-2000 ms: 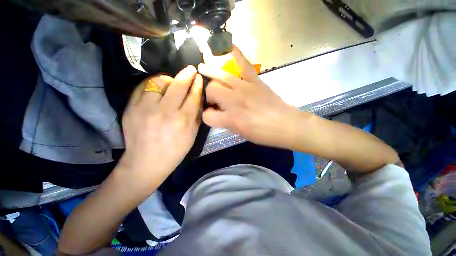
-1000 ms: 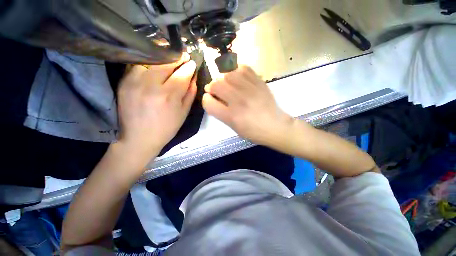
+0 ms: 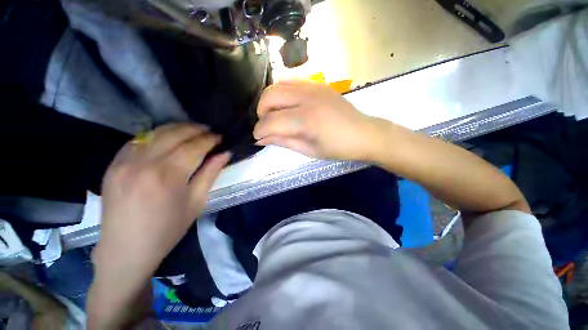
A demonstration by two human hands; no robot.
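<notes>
The black garment (image 3: 213,84) lies under and left of the needle area, with its pale grey inner fabric (image 3: 77,77) showing at the upper left. My left hand (image 3: 161,167) is on the garment's front edge, slightly blurred, with black cloth between thumb and fingers. My right hand (image 3: 309,119) pinches the black edge just in front of the presser foot (image 3: 259,46), which is partly lost in lamp glare. A dark blocky attachment (image 3: 295,53) sits right of the foot.
Yellow-orange tape (image 3: 338,84) lies on the machine bed (image 3: 387,38). Black thread snips (image 3: 474,19) lie at the upper right, beside white cut pieces (image 3: 554,64). The table edge (image 3: 309,174) has a silvery strip. Part of another person's arm (image 3: 32,300) shows at the lower left.
My left hand has moved away from the needle, toward the lower left. My right hand stays near the foot. The orange tape, covered a second ago, shows again.
</notes>
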